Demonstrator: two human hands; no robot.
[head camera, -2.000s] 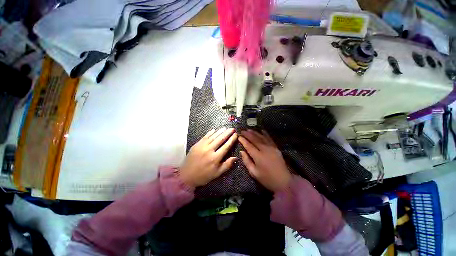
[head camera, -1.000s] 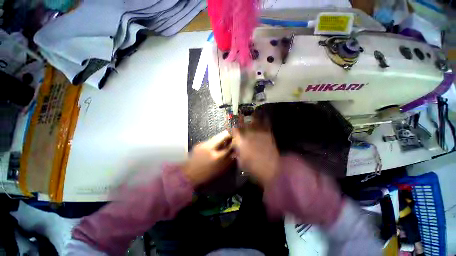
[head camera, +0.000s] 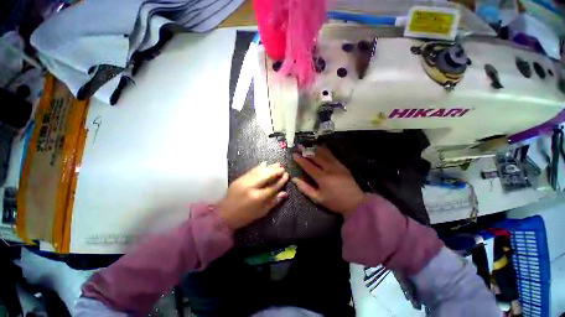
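Observation:
A dark, speckled panel (head camera: 248, 136) lies under the needle area of the cream HIKARI sewing machine (head camera: 372, 80) and spreads right, bunched, under the machine arm. My left hand (head camera: 254, 195) rests flat on the cloth, left of and below the presser foot (head camera: 308, 148). My right hand (head camera: 328, 182) lies on the cloth with fingertips close below the presser foot. Both hands press on the cloth with fingers partly spread, neither gripping it. A narrow white strip shows left of the machine head. The needle itself cannot be made out.
Stacked pale pieces with dark edges (head camera: 93, 46) lie at the back left. An orange-edged brown strip (head camera: 52, 161) runs along the left table edge. A pink tassel (head camera: 297, 43) hangs over the machine's left end. A blue plastic basket (head camera: 529, 266) stands at lower right.
The dark panel now reaches farther back past the needle. My hands were together at the cloth one second ago; now they are apart and flat on it. The bunched cloth at right has shifted.

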